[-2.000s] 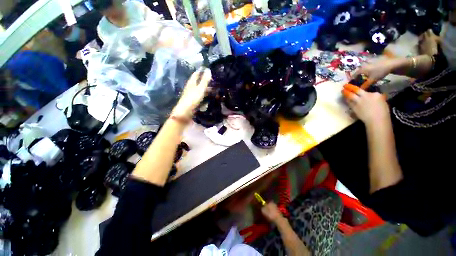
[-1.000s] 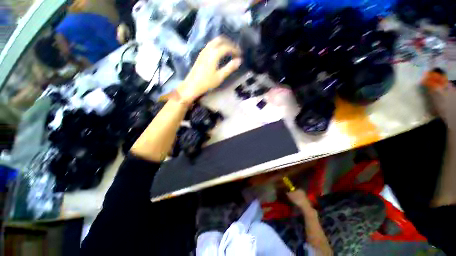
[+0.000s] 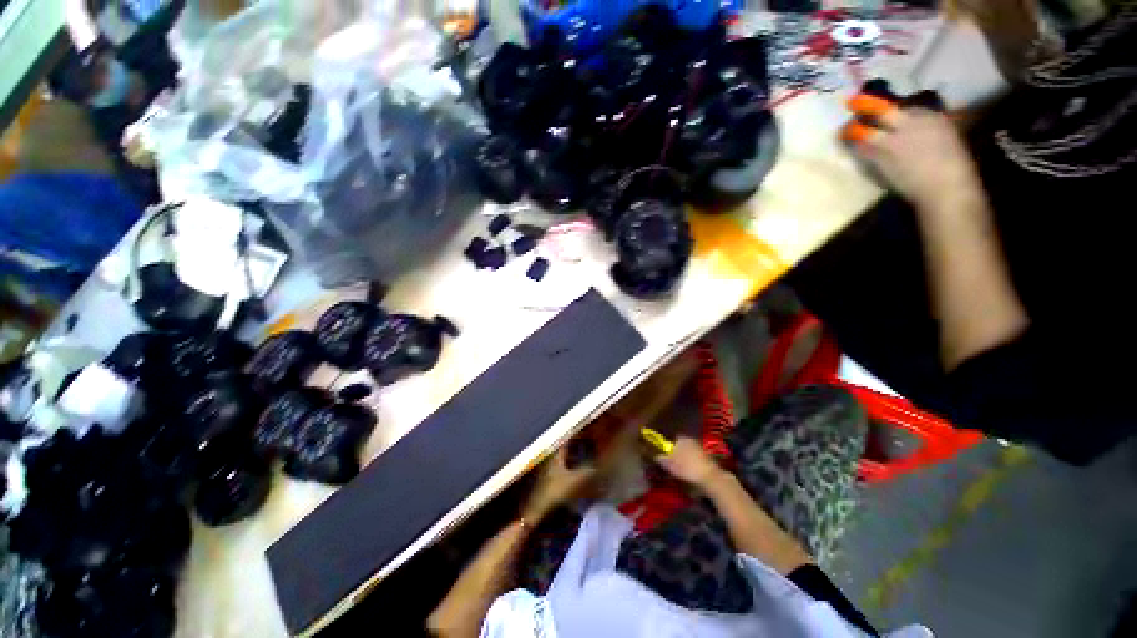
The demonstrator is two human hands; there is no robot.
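My left hand (image 3: 564, 481) is low, below the bench edge. Its fingers look curled near something dark, but blur hides whether it holds anything. My right hand (image 3: 686, 461) is beside it, closed on a yellow tool (image 3: 657, 440); only a short yellow part shows. On the bench, several small black blocks (image 3: 537, 268) lie loose above the dark mat (image 3: 455, 455). A black round housing (image 3: 651, 247) with dots on its face lies to the right of them. More housings (image 3: 402, 347) lie to the left of the mat.
Black housings heap at the left (image 3: 100, 536) and upper middle (image 3: 623, 75). A clear plastic bag (image 3: 312, 137) stands at the upper left, a blue bin (image 3: 574, 19) behind. A neighbour's hand with orange fingertips (image 3: 910, 150) is at the right. A red stool (image 3: 916, 430) is below the bench.
My left hand has come back from over the bench near the plastic bag to below the bench edge. Several small black blocks show where mainly one showed at first. My right hand remains low.
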